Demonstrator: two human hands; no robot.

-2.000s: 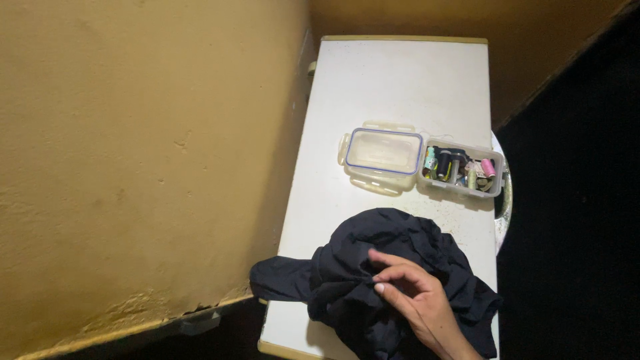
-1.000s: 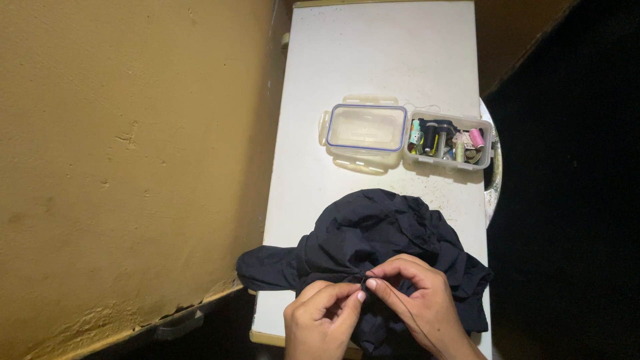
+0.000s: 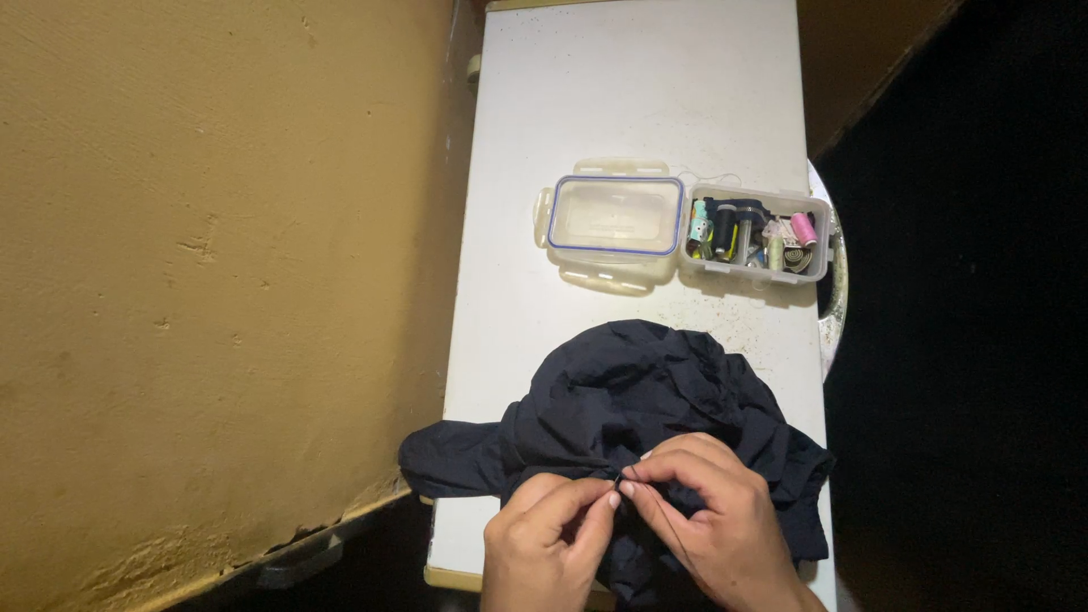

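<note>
A dark garment (image 3: 629,399) lies bunched at the near end of the white table. Over its near part, my left hand (image 3: 548,535) pinches a small fold of its cloth between thumb and index finger. Touching or nearly touching those fingertips, my right hand (image 3: 714,510) has its thumb and index finger closed on something thin and dark, which looks like a needle or thread. A dark thread (image 3: 667,523) runs down across the right palm. Whether a needle is there is too small to tell.
Beyond the garment, a clear plastic lid (image 3: 616,217) with a blue seal lies beside a plastic box (image 3: 755,274) of thread spools, including a pink spool (image 3: 803,229). The white table (image 3: 637,93) stands near a tan wall (image 3: 212,255) on the left. A round rim (image 3: 837,280) shows past its right edge.
Two seconds ago only my right hand was in view, over the garment. My left hand has come in and taken hold of the cloth, and the fingertips of both hands have met.
</note>
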